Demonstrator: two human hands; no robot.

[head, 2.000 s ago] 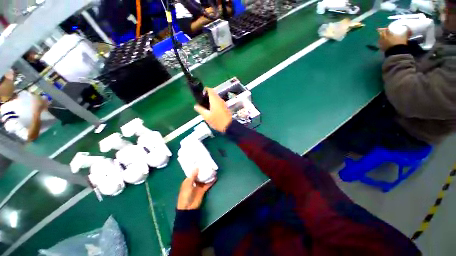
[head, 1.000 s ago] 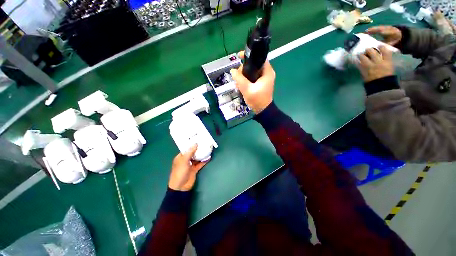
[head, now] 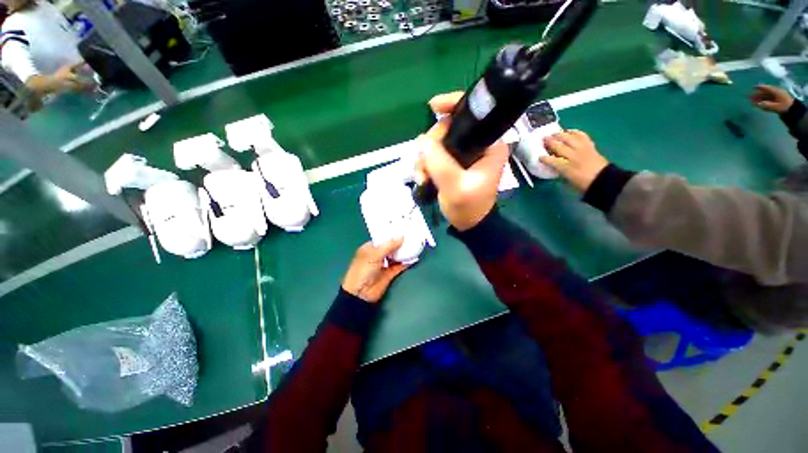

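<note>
A white security camera [head: 390, 212] lies on the green bench with its bracket end away from me. My left hand [head: 376, 271] holds its near end. My right hand [head: 465, 177] grips the thick black electric screwdriver [head: 496, 99], tilted over the camera's far right side. The driver's tip is hidden or too small to tell, so contact with a screw cannot be seen. The screw feeder is mostly hidden behind my right hand and the driver.
Several white cameras [head: 232, 205] stand in a row at left. A clear bag of grey parts [head: 133, 358] lies lower left. A neighbour's hand [head: 576, 159] touches another white camera [head: 537, 142] close right of my right hand. A crumpled plastic bag [head: 688, 69] lies far right.
My right hand has brought the driver from above the feeder to the camera, tilting it. The neighbour has moved a camera leftward, close to my right hand. The view has shifted.
</note>
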